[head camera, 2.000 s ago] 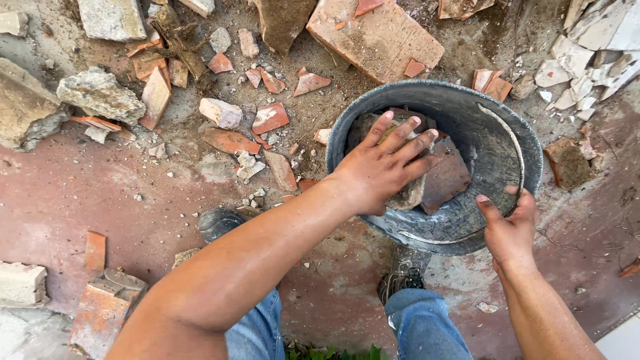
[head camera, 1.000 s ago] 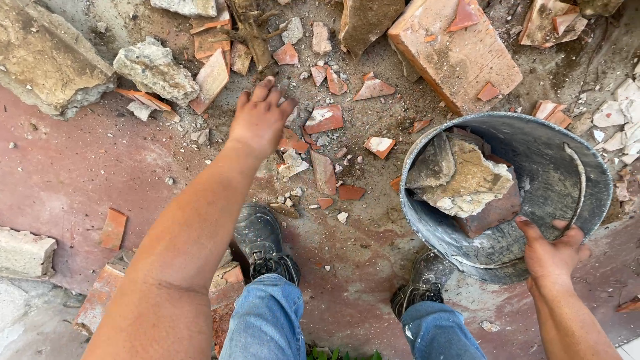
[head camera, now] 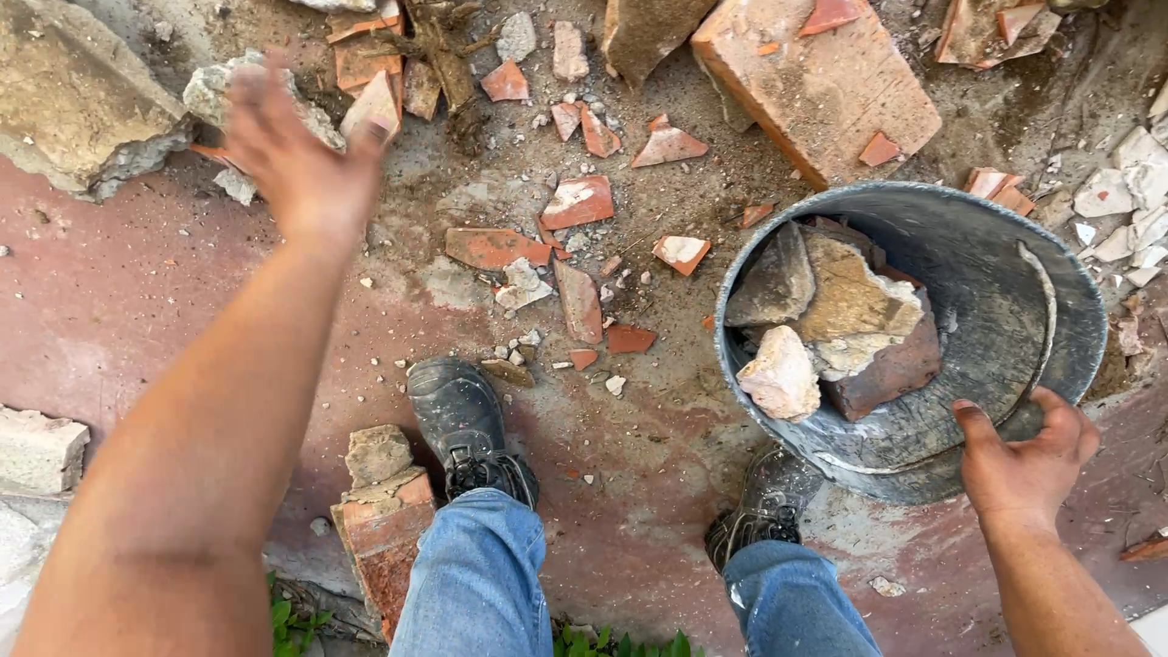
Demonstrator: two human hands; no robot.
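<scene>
A black rubber bucket (head camera: 976,265) stands tilted at the right, with broken masonry chunks (head camera: 853,297) and a pale stone (head camera: 780,374) inside. My right hand (head camera: 1031,456) grips its near rim, thumb inside, beside the wire handle (head camera: 1048,319). Blurred, my left hand (head camera: 297,155) is spread at the upper left, over or just above a grey concrete chunk (head camera: 214,91); whether it touches the chunk cannot be told. No object shows between its fingers. Terracotta shards (head camera: 579,202) lie scattered between the hands.
A large brick block (head camera: 821,91) lies behind the bucket, and a big concrete slab piece (head camera: 78,91) at the far left. A broken brick (head camera: 388,529) sits beside my left boot (head camera: 456,411). White tile shards (head camera: 1127,196) are heaped at the right edge.
My left hand has left the bucket and moved to the rubble at the left. A pale stone now shows in the bucket. My right hand still holds the rim.
</scene>
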